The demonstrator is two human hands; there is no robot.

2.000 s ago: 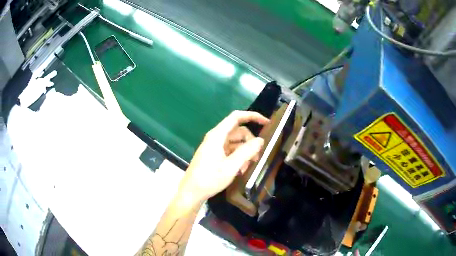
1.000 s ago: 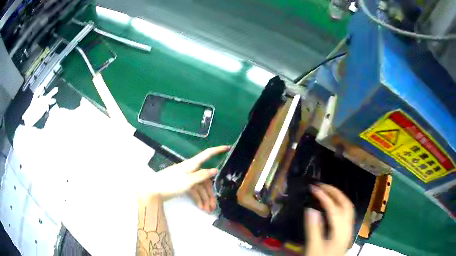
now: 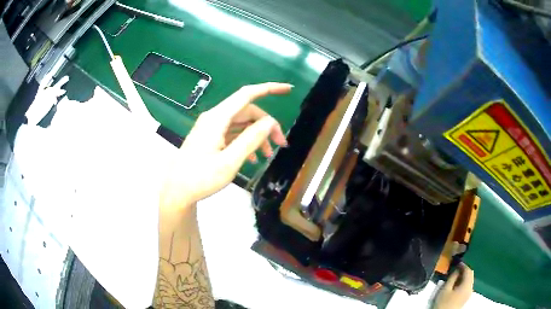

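Note:
A pale-edged slab stands tilted at the orange-tan left nest of the press. My left hand is left of that nest, raised with fingers apart and empty. My right hand is at the lower right, partly cut off by the bottom edge, by the near end of the right orange-tan block; whether it grips anything is hidden. A shiny black cover lies between the nests. The metal press head is above the cover's far side.
A hollow phone frame lies on the green belt, with another partly visible beyond. A white-handled tool lies at the belt edge. A white cover spreads on the left. The blue press box bears a yellow warning label.
My left hand has risen from the press's near-left side. My right hand has moved from over the black cover to the right block. The hollow frame appears farther up and left.

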